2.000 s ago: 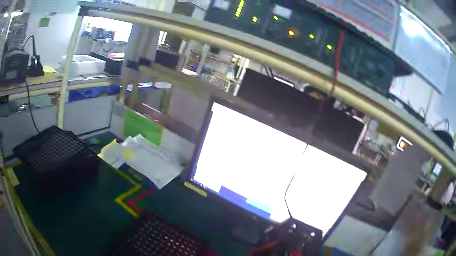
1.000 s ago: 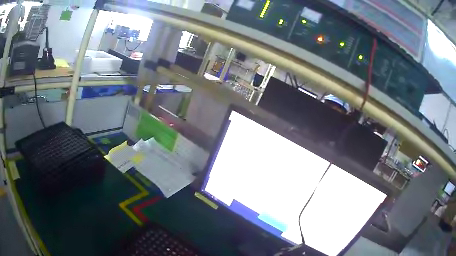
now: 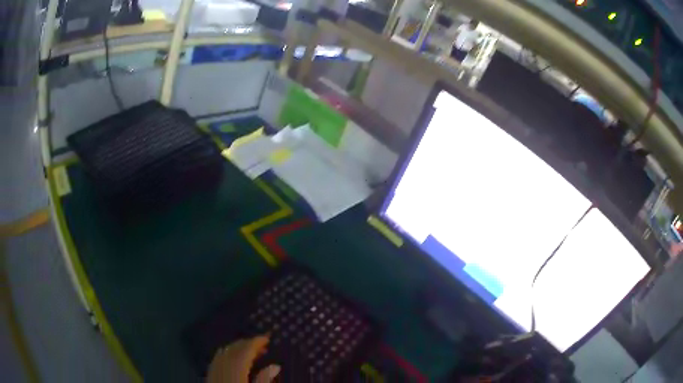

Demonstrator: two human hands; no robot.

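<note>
The black pocketed tray (image 3: 318,318) lies on the green mat at the bottom centre. Many of its pockets show pale dots. My left hand (image 3: 243,360) is at the bottom edge, over the tray's near left part. It is blurred and cut off by the frame, so whether it holds anything cannot be told. My right hand is not in view. The dark test fixture (image 3: 517,360) shows only its top at the bottom right, partly cut off.
A thick pile of black trays (image 3: 150,149) stands at the left. Papers (image 3: 318,176) lie by a green card (image 3: 311,116). A monitor (image 3: 509,217) with a bright white screen stands behind the fixture. A shelf rail (image 3: 554,67) and instrument (image 3: 636,26) are at the upper right.
The view has swung down and left, so the pocketed tray, stacked trays and monitor sit higher and further right, and more of the tray shows. My left hand has come into view over it.
</note>
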